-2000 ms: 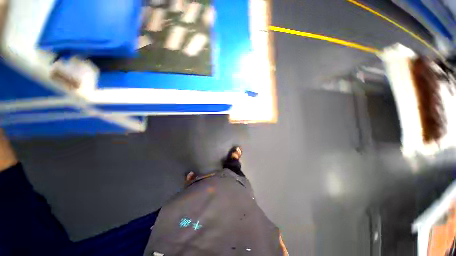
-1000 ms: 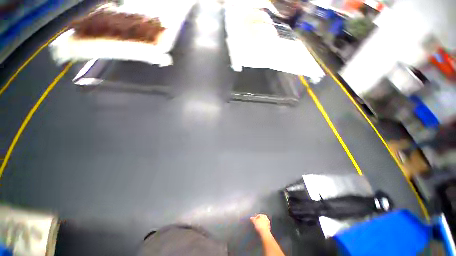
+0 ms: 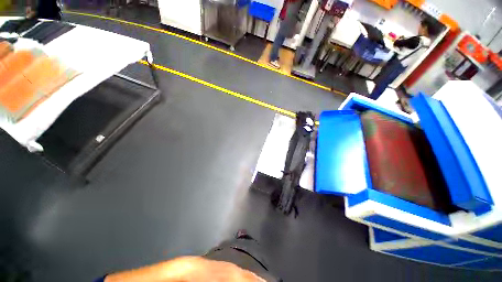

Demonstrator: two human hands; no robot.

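Observation:
My left hand (image 3: 206,270) is at the bottom edge, its forearm coming in from the left. The edge cuts it off and its fingers are hidden. My right hand is out of the picture. In front of me, long black straps (image 3: 296,160) lie in a bundle across a low white-topped stand (image 3: 274,146), with ends hanging over its near side. Right of them is the blue outfeed tray (image 3: 340,151) of a white-and-blue conveyor dryer (image 3: 468,124). The dryer's belt (image 3: 396,157) looks dark reddish-green.
A white-covered table (image 3: 107,47) on a dark frame stands at the left, with orange sheets (image 3: 33,80) and dark pieces (image 3: 47,31) on it. Yellow lines (image 3: 220,88) cross the grey floor. A person (image 3: 399,58) works at a bench at the upper right. Other people show at the top.
The view has turned right. The straps and blue tray have shifted up the picture, and the dryer shows more fully. My right hand has left the picture; my left hand has come in at the bottom.

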